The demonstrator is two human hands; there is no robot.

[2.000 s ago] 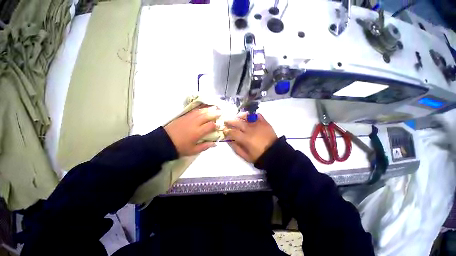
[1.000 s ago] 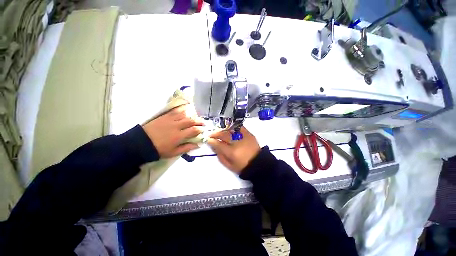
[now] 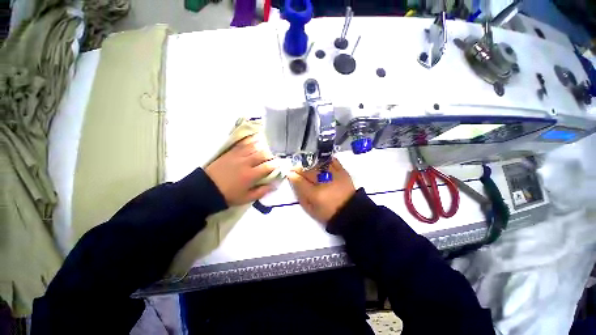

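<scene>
The khaki garment piece (image 3: 236, 135) lies bunched at the needle area and runs under my left forearm to the table's front edge. My left hand (image 3: 243, 173) presses on it just left of the presser foot (image 3: 302, 161). My right hand (image 3: 325, 192) is right beside the foot, fingertips at the end of the piece, partly behind a blue knob. The small cloth part between my fingertips is bright and blurred. The white sewing machine (image 3: 392, 78) stands over the work.
A smooth khaki panel (image 3: 121, 124) lies left, beside a crumpled khaki heap (image 3: 29, 131). Red-handled scissors (image 3: 431, 194) and a dark green wrapped tool (image 3: 498, 206) lie right. A measuring strip (image 3: 274, 267) runs along the front edge. White cloth (image 3: 555, 242) hangs at right.
The camera view has shifted. Both hands stay close together at the needle; my left hand now sits slightly further from my right than two seconds ago.
</scene>
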